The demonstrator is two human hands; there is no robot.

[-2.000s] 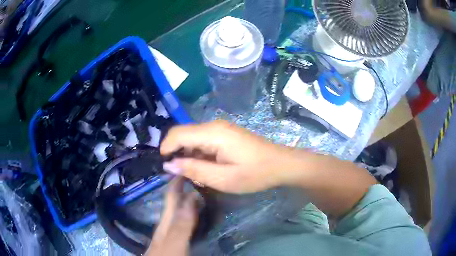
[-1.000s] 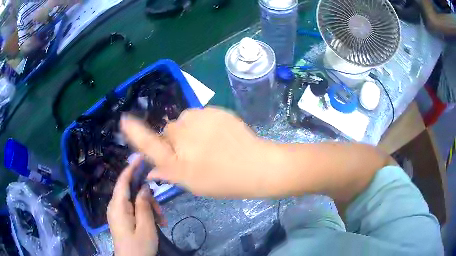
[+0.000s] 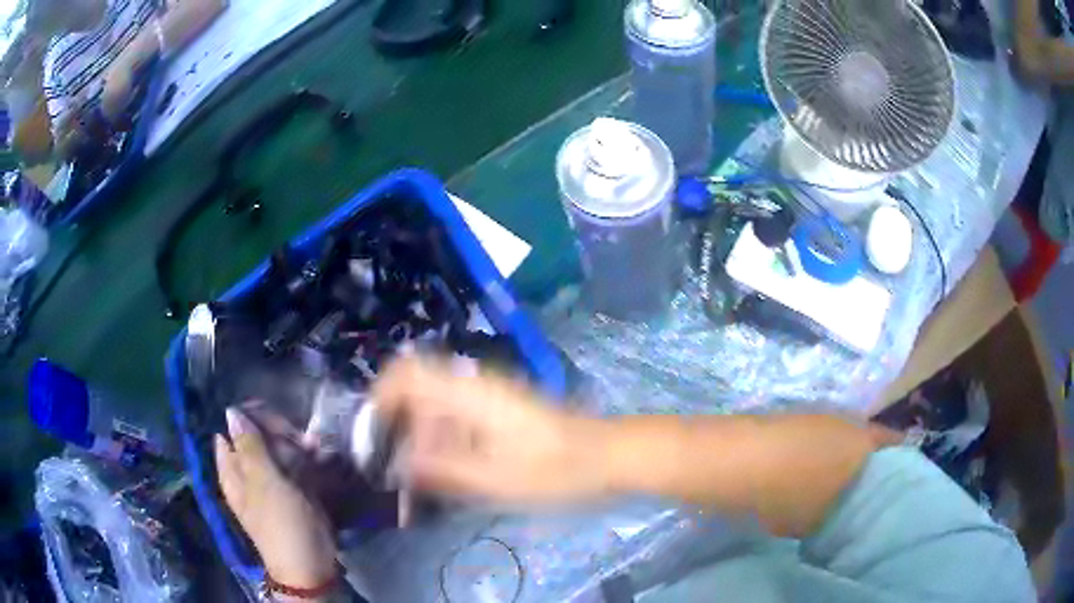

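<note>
The blue bin (image 3: 536,350) holds many small black plastic parts (image 3: 389,283) with pale bits among them. My right hand (image 3: 471,430) is motion-blurred over the bin's near right side. A pale, blurred piece (image 3: 363,433) is at its fingertips; I cannot tell whether it is gripped. My left hand (image 3: 277,507) is over the bin's near left part, a reddish band at its wrist. Dark shapes lie beside its fingers, and blur hides whether it holds one. A narrow white thing (image 3: 203,342) shows at the bin's left rim.
Black curved bands (image 3: 219,194) lie on the green belt (image 3: 389,112). Two cans (image 3: 618,236) and a fan (image 3: 860,77) stand right of the bin, near a blue ring (image 3: 829,250) on a white block. A blue-capped container (image 3: 59,398) and clear bag are left. A person's arms show upper left.
Since one second ago, the view has shifted, so the bin sits lower and further right. My hands have moved apart, and the dark piece between them no longer shows clearly.
</note>
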